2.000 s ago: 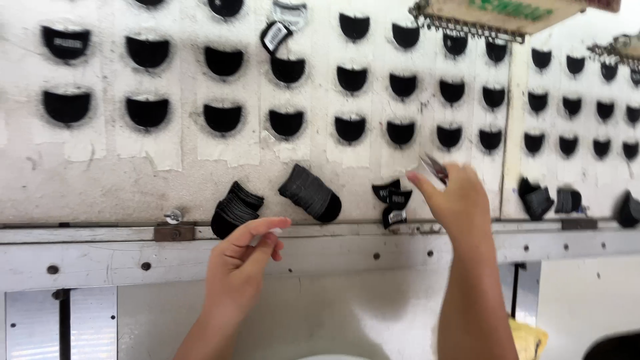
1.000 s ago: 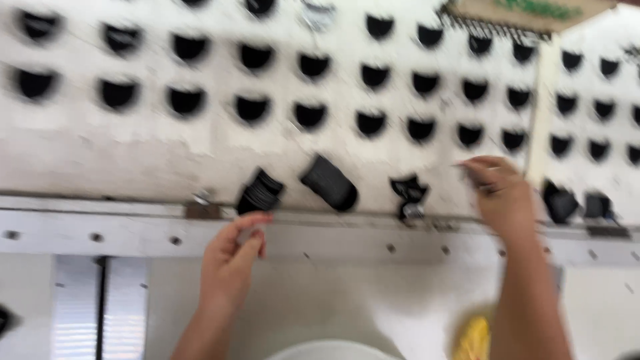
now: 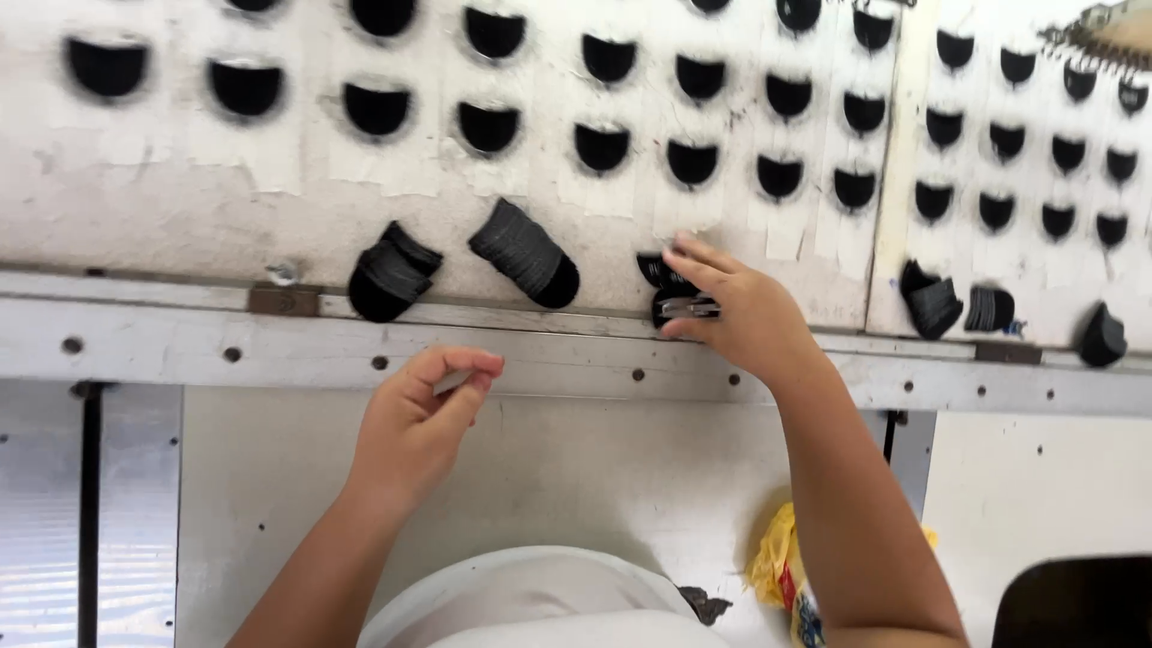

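My right hand [image 3: 733, 301] holds small metal snips or tweezers [image 3: 688, 308] over a few black half-round fabric pieces [image 3: 650, 267] that bear white writing; they lie at the board's near edge. Near the metal rail, my left hand [image 3: 427, 409] hovers with thumb and fingertips pinched together, and whether something small is between them cannot be told. Beyond it, a fanned stack of black pieces [image 3: 389, 274] lies at the left, and a longer slanted stack [image 3: 526, 255] is to its right. Rows of black half-round pieces [image 3: 375, 110] lie flat on the white board.
A metal rail [image 3: 540, 360] with bolt holes runs along the board's front. More black stacks [image 3: 931, 301] lie at the right, near a brown block [image 3: 1008, 352]. A spiky-edged frame [image 3: 1093, 36] is at upper right. A yellow plastic bag [image 3: 774, 558] lies below my right forearm.
My right hand has come down from above the rail's far side onto the black pieces with writing. The left hand stays near the rail, below the left stacks. The view has shifted.
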